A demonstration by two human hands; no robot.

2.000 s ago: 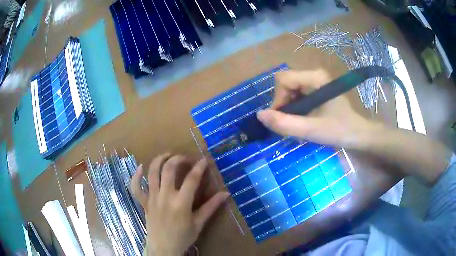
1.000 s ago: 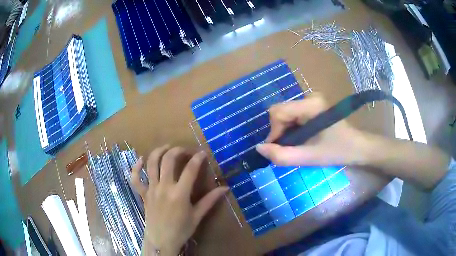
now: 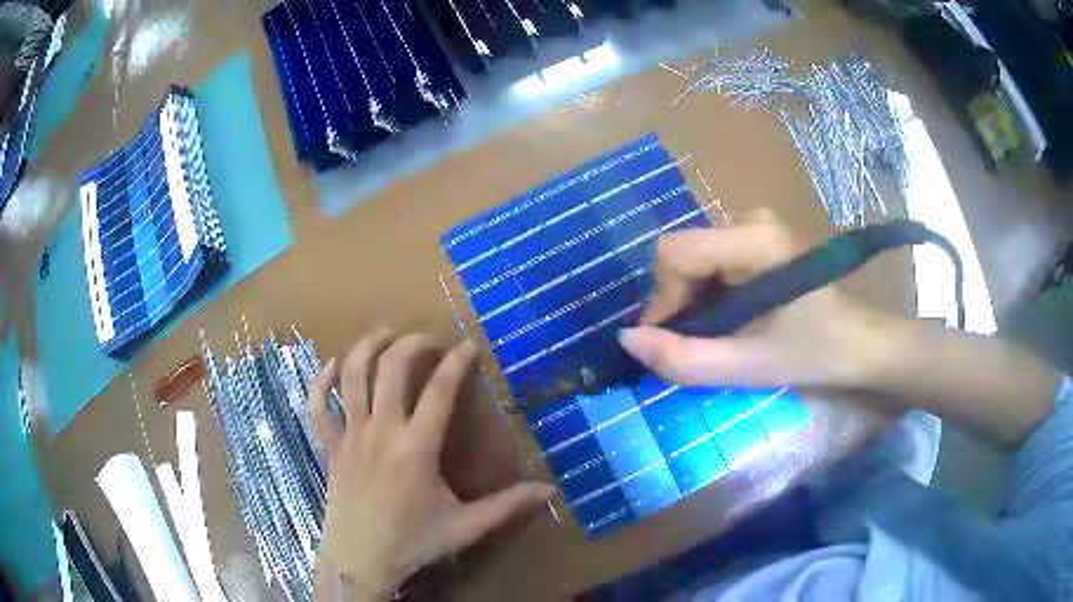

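Note:
A blue solar cell string [image 3: 565,259] with silver lines lies flat in front of me. My right hand [image 3: 753,306] grips a black soldering iron [image 3: 812,265] like a pen, its tip end low over the panel's left edge; the tip itself is blurred. A thin bus ribbon [image 3: 461,308] runs along that left edge. My left hand [image 3: 406,453] rests on the brown surface left of the panel, fingers spread, thumb near the ribbon's lower end. Whether its thumb presses the ribbon is not clear. My right hand and the iron hide part of the panel.
Long ribbons [image 3: 265,447] and white strips [image 3: 147,529] lie at near left. A finished panel stack [image 3: 141,235] sits on a teal mat [image 3: 253,165]. Cell string stacks [image 3: 353,71] are at the back. Short ribbons [image 3: 847,129] and white paper [image 3: 941,223] are at far right.
The soldering iron has moved down along the panel's left edge since the first frame. My left thumb has shifted down and right a little. The panel appears slightly higher in view.

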